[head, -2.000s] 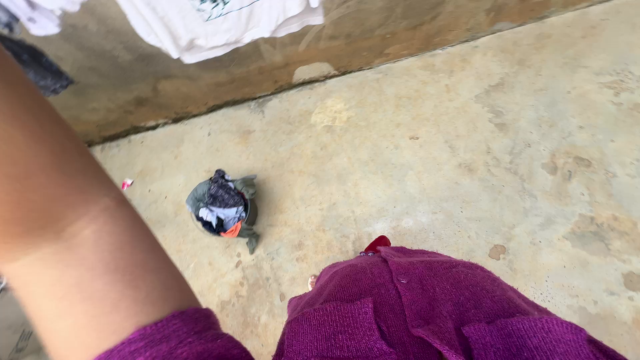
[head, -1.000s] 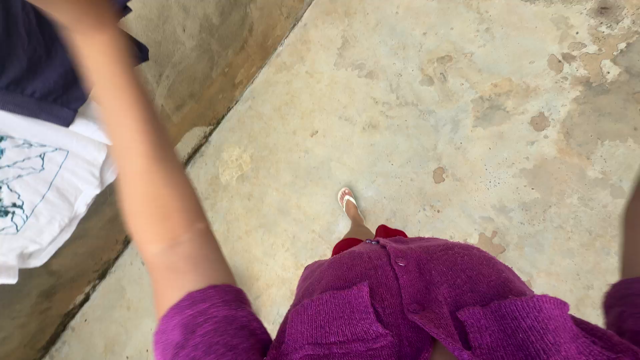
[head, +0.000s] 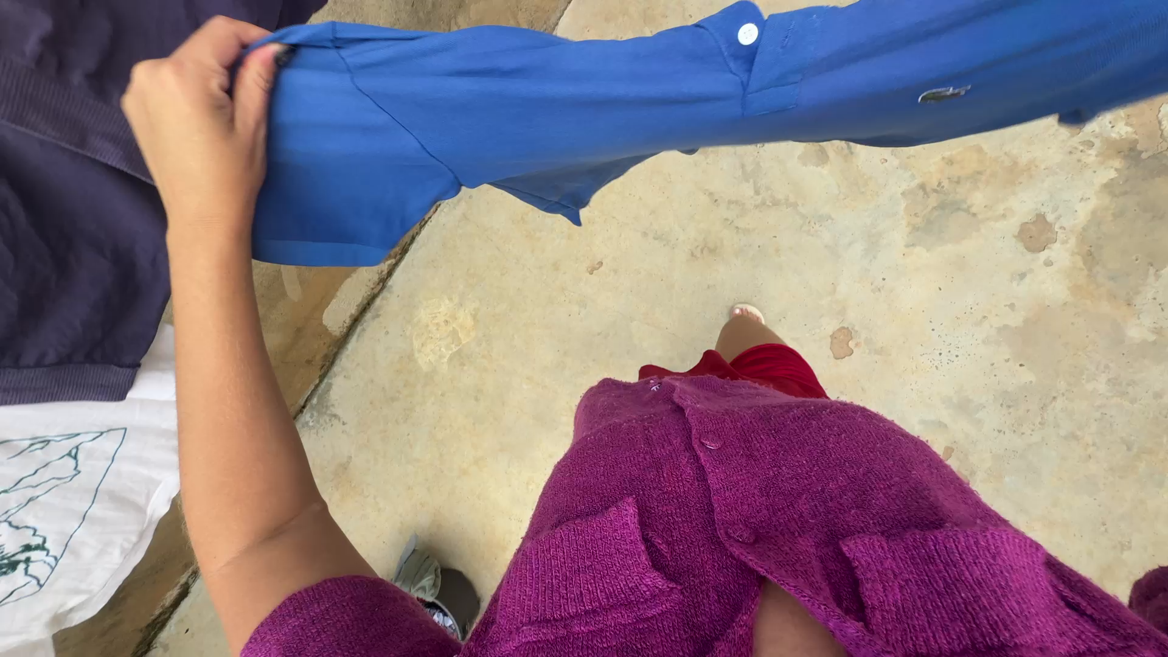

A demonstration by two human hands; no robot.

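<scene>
At the upper left, my left hand [head: 205, 119] pinches the edge of a blue buttoned shirt [head: 566, 100] between thumb and fingers. The shirt stretches sideways across the top of the view and leaves it at the right edge, where its far end is hidden. A white button and a small emblem show on its front. My right hand is outside the view. Beside my left hand hangs a dark navy garment [head: 73, 228] with ribbed bands. Below that hangs a white cloth [head: 82, 484] with a dark green line print.
A wall base [head: 306, 310] runs diagonally along the left, behind the hanging clothes. Stained concrete floor [head: 958, 347] lies below me. A dark container with clothes [head: 438, 584] stands on the floor at the lower middle, partly hidden by my purple cardigan [head: 821, 465].
The blue shirt has come into view, held by my left hand. The view has swung, and more of the dark hanging garment shows than before.
</scene>
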